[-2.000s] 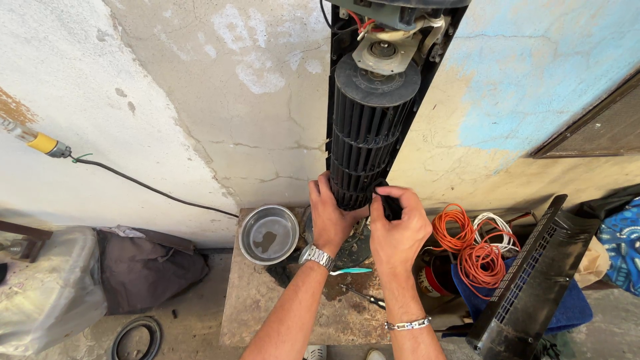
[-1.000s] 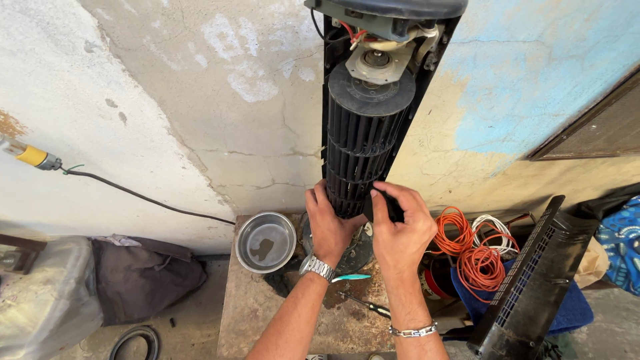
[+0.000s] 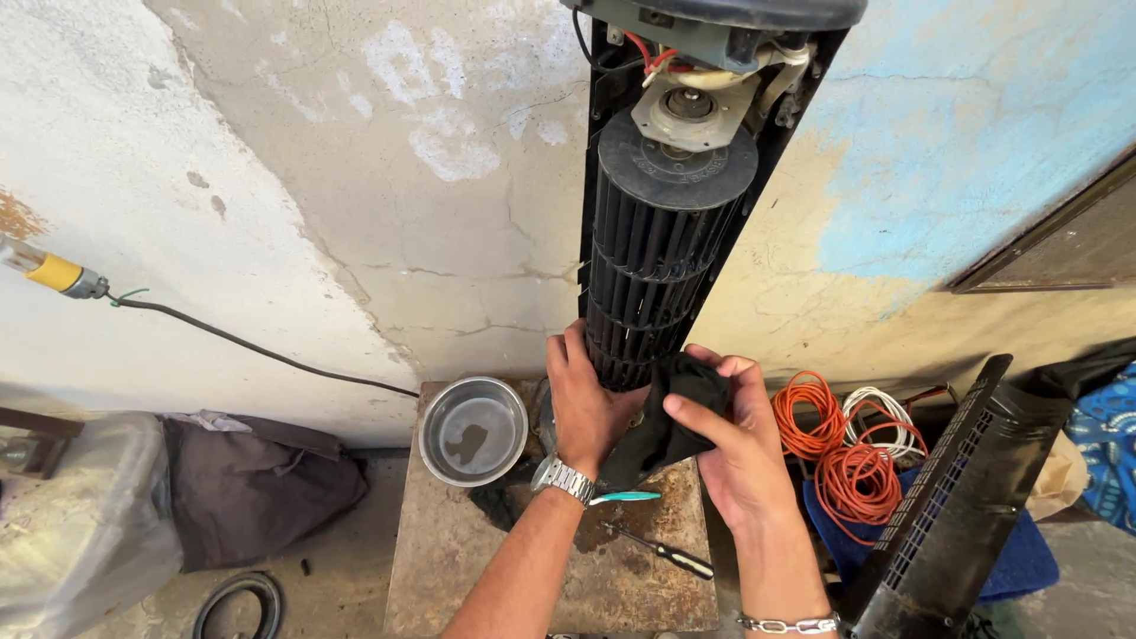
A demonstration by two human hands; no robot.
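Observation:
A tower fan stands upright with its black cylindrical blower wheel (image 3: 661, 257) exposed below a metal bearing plate (image 3: 694, 111) and wires. My left hand (image 3: 590, 399), with a metal watch at the wrist, grips the lower end of the blower wheel from the left. A black cloth (image 3: 679, 413) is bunched between the thumb and fingers of my right hand (image 3: 741, 435), just right of the wheel's bottom. Beneath my hands lie a teal-handled brush (image 3: 628, 497) and a screwdriver (image 3: 679, 559) on the worn tabletop. The fan's base is mostly hidden.
A metal bowl with a little water (image 3: 475, 432) sits at the table's left. To the right are orange coiled cables (image 3: 856, 493) and a black slotted fan housing (image 3: 958, 524) leaning over a blue cloth. A dark cable (image 3: 257, 351) runs along the wall. A dark bag (image 3: 257, 488) lies left.
My right hand with the black cloth has drawn away to the right of the blower wheel, and more of the cloth shows. My left hand stays at the wheel's lower end.

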